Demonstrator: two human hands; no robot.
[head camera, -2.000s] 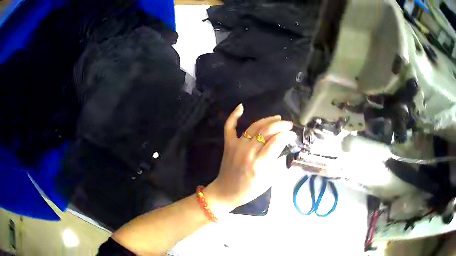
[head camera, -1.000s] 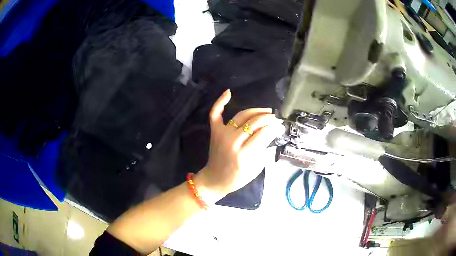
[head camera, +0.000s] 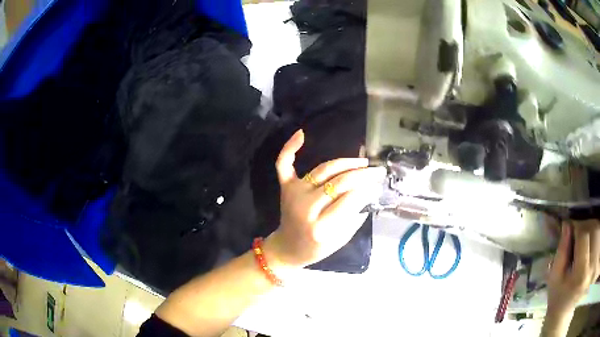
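Observation:
My left hand (head camera: 329, 210), with two rings and a red bracelet, lies over a black fabric piece (head camera: 352, 255) and holds it at the needle area (head camera: 398, 178). One finger is raised; the fingertips are washed out by glare. The piece's rounded corner shows below the hand on the white table. The cream-grey sewing machine head (head camera: 401, 62) stands just right of the fingertips. My right hand (head camera: 575, 263) is cut off by the right edge, its fingers bent against the machine's far right part; what they grip is unclear.
A large black fabric heap (head camera: 191, 125) spills from a blue bin (head camera: 39, 230) at left. More black pieces (head camera: 316, 85) lie behind my left hand. Blue scissor handles (head camera: 431, 253) lie below the machine arm. A red-handled tool (head camera: 506, 296) is at the table's right edge.
My right hand has come into clearer view at the right edge. The machine head appears further left and more upright as the view shifts. My left hand stays at the needle.

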